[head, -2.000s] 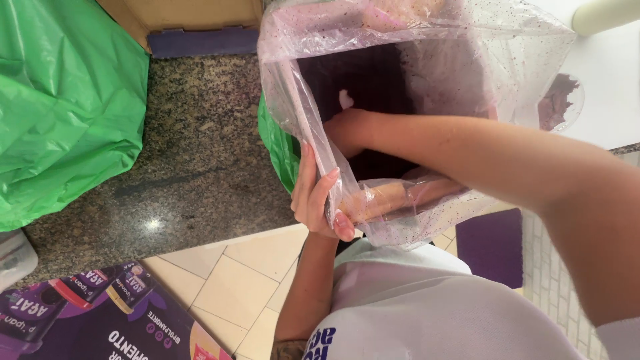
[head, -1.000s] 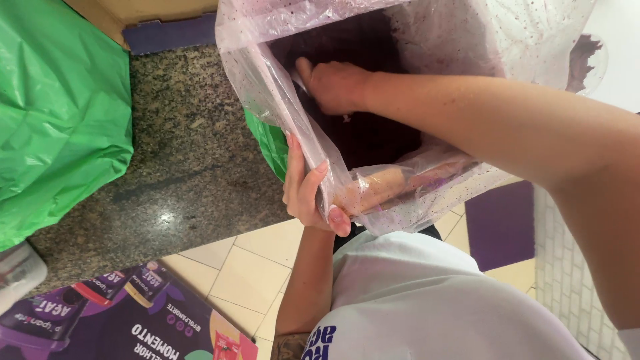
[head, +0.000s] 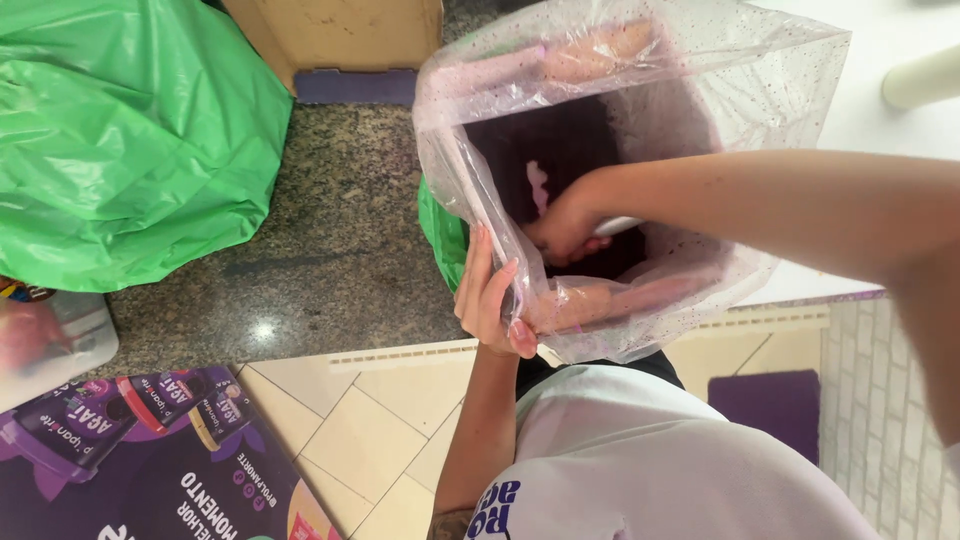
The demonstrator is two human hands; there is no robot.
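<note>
A clear plastic liner bag (head: 780, 82), speckled with purple, is folded out over the rim of a deep container with dark purple insides (head: 570, 135). My left hand (head: 491, 292) grips the folded bag and rim at the near left corner, thumb on the outside. Down inside the container is my right hand (head: 574, 225), its fingers curled round a white utensil (head: 619, 225), of which only a short piece shows. Beside that hand lies a pale pink streak (head: 537, 186) against the dark contents. Green plastic (head: 442, 232) shows below the bag's left side.
A large green plastic bag (head: 135, 150) stands on the speckled granite counter (head: 337, 225) at left, by an open cardboard box (head: 345, 34). A clear tub (head: 60, 334) sits at the counter's left end. At right are a white surface (head: 802, 281) and a pale cylinder (head: 926, 79).
My right hand has moved within the container, from its far left side a second ago to nearer the front edge. My left hand has kept its hold on the rim.
</note>
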